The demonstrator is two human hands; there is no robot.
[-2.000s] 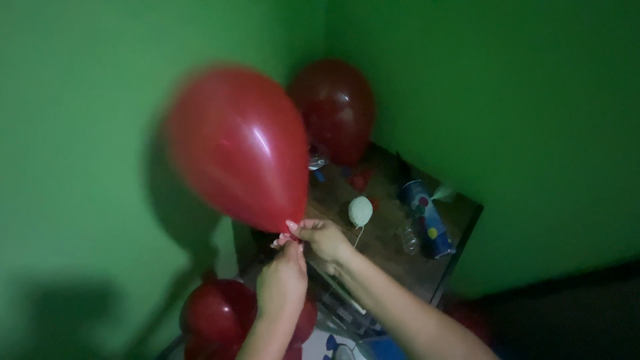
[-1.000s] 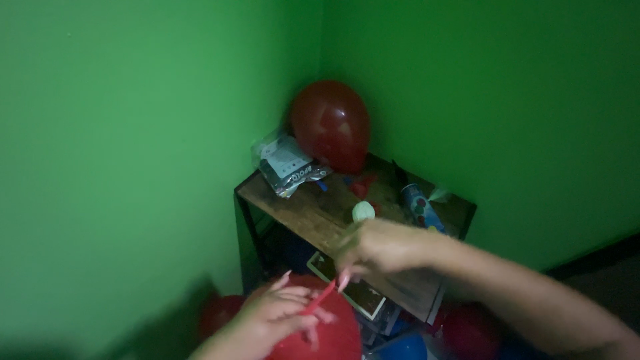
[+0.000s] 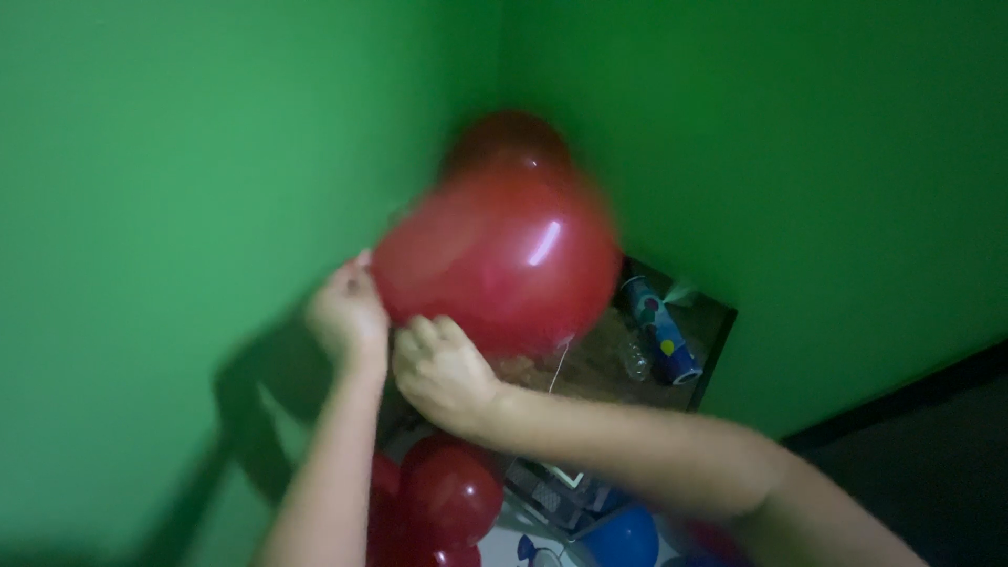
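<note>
A large inflated red balloon (image 3: 504, 260), blurred by motion, spans the middle of the view. At its left end my left hand (image 3: 350, 307) grips it, apparently by the neck. Just below, my right hand (image 3: 445, 370) rests its curled fingers against the balloon's lower left side; whether they pinch any of it cannot be told. A second, darker red balloon (image 3: 508, 138) shows behind the large one. A thin white string (image 3: 559, 366) hangs below the balloon.
Behind the balloon stands a wooden-topped shelf (image 3: 709, 315) in the corner, with a blue printed cylinder (image 3: 661, 331) and clear plastic (image 3: 634, 358) on it. Lower down are red balloons (image 3: 453, 488) and a blue balloon (image 3: 626, 539). Green walls meet behind.
A second ago both hands were low, at a red balloon with its neck stretched between them. Now they are higher and farther left in view, and the balloon covers much of the shelf top.
</note>
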